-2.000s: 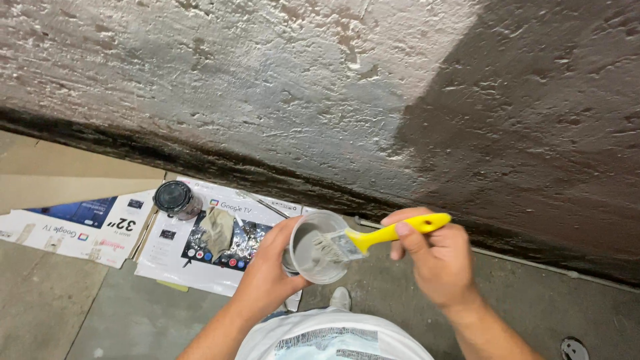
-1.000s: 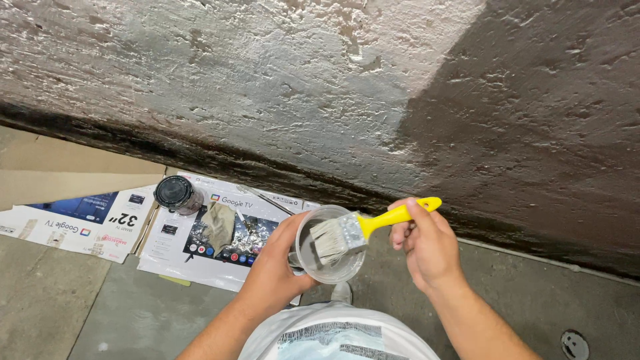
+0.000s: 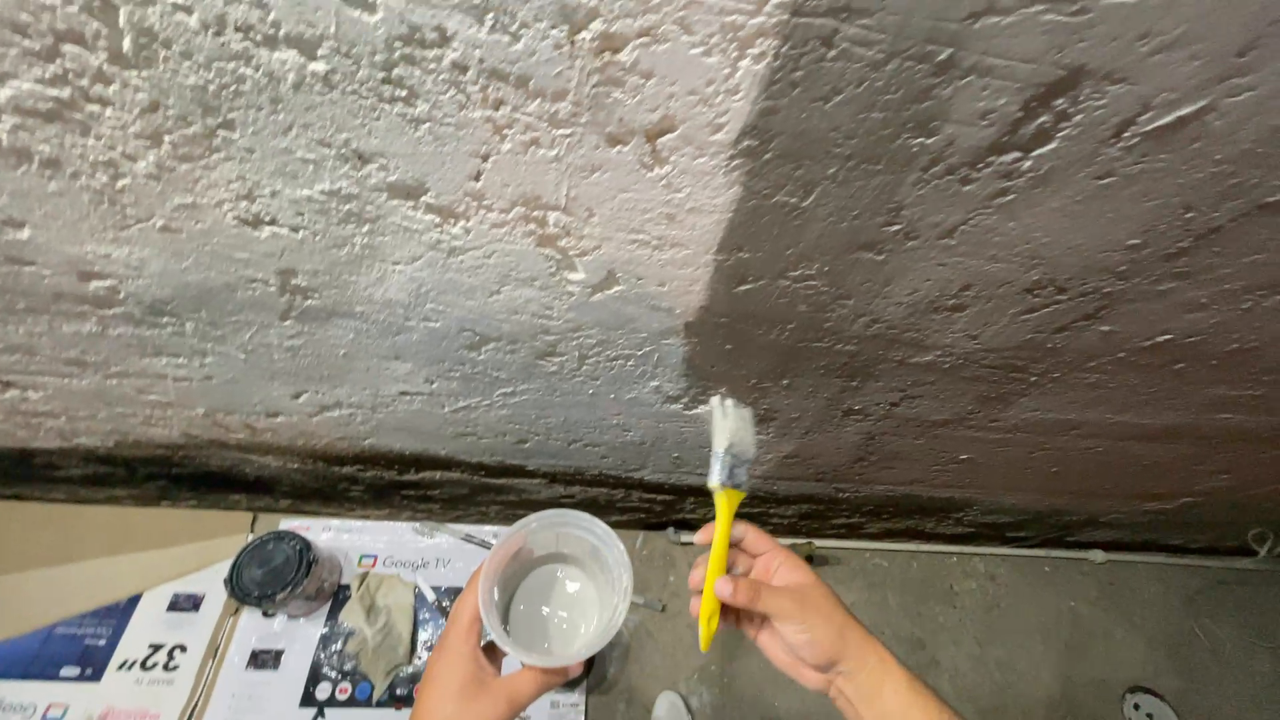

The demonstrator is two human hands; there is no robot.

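My left hand (image 3: pixel 500 655) holds a clear plastic cup (image 3: pixel 556 588) with light grey paint in it, tilted so its inside shows. In my right hand (image 3: pixel 775 605) is a paintbrush (image 3: pixel 722 530) by its yellow handle, with the bristles pointing up and coated in pale paint. The bristles are at the lower part of the rough wall (image 3: pixel 560 300), close to where a lighter area meets a dark brown-grey area; whether they touch it I cannot tell.
Flattened printed cardboard (image 3: pixel 270 655) covers the floor at lower left. A jar with a black lid (image 3: pixel 278 572) and a crumpled beige cloth (image 3: pixel 380 628) lie on it. A thin pipe (image 3: pixel 960 550) runs along the wall's base. A shoe tip (image 3: pixel 670 706) shows at the bottom.
The brush was inside the cup in both earlier frames. My right hand has lifted it out and brought it up beside the wall, bristles upward. The cup remains in my left hand.
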